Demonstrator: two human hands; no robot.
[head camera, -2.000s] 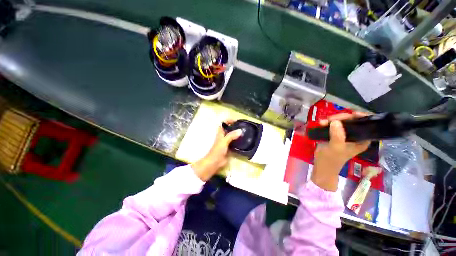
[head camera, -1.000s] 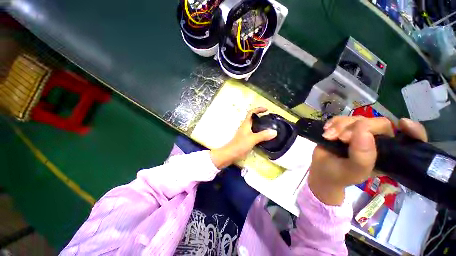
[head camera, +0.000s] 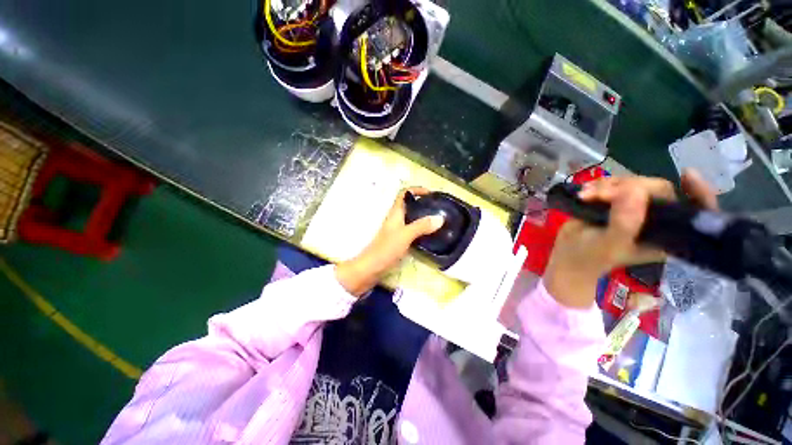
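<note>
A black ball housing (head camera: 450, 228) joined to a white bracket (head camera: 491, 252) lies on the yellow pad (head camera: 358, 178) at the bench edge. My left hand (head camera: 391, 243) grips the ball housing from its left side, thumb on top. My right hand (head camera: 608, 230), slightly blurred, is closed around the black electric screwdriver (head camera: 686, 230), right of the housing. The screwdriver's near end points toward the housing but is apart from it. Its bit cannot be made out.
Two open camera units (head camera: 375, 74) with wires stand behind the pad. The grey screw feeder (head camera: 556, 126) is at back right. A red mat (head camera: 540, 239) with packets and a tube (head camera: 618, 337) is at right. Clear tangled loops (head camera: 300, 182) lie left of the pad. A red stool (head camera: 74, 204) is at left.
My right hand and screwdriver have drawn back to the right from the housing, after coming up to it a second ago. My left hand still holds the housing. The view has shifted.
</note>
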